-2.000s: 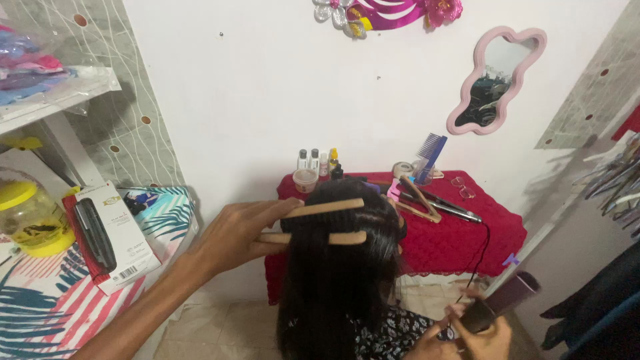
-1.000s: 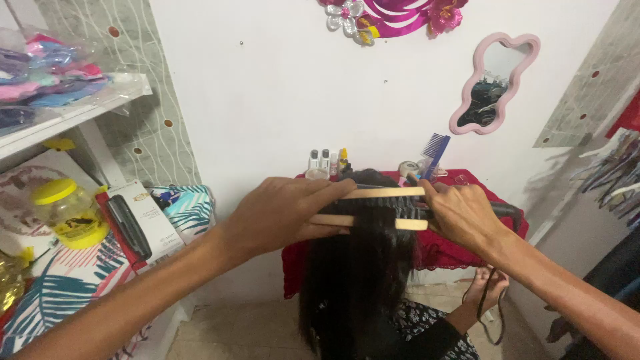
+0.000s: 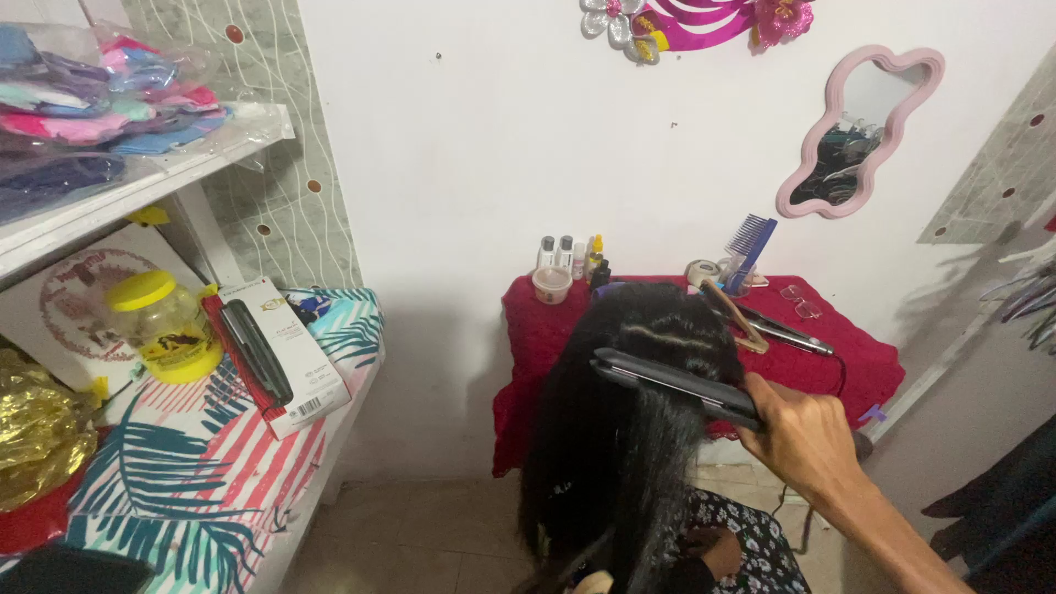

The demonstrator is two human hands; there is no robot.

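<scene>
My right hand (image 3: 804,433) grips a black flat iron (image 3: 676,384) at the right of the head of a seated person. The iron lies across the long dark hair (image 3: 610,429), below a parting, with a section of hair at its plates. My left hand is not in view. A small tan end of a tool (image 3: 594,582) shows at the bottom edge, against the hair. The seated person's hand (image 3: 716,553) rests near floral clothing (image 3: 751,528).
A red-covered table (image 3: 858,355) holds bottles (image 3: 563,254), a blue comb (image 3: 751,243), a V-shaped wooden tool (image 3: 738,322), another flat iron (image 3: 792,337) and glasses (image 3: 800,301). At left, a patterned surface (image 3: 272,470) bears a yellow-lidded jar (image 3: 169,330) and a box (image 3: 305,363). Hanging clothes (image 3: 1006,503) are at right.
My left hand and the wooden-armed comb tool have left the upper part of the hair. My right hand, earlier beside the comb tool, now holds the flat iron lower, across the hair.
</scene>
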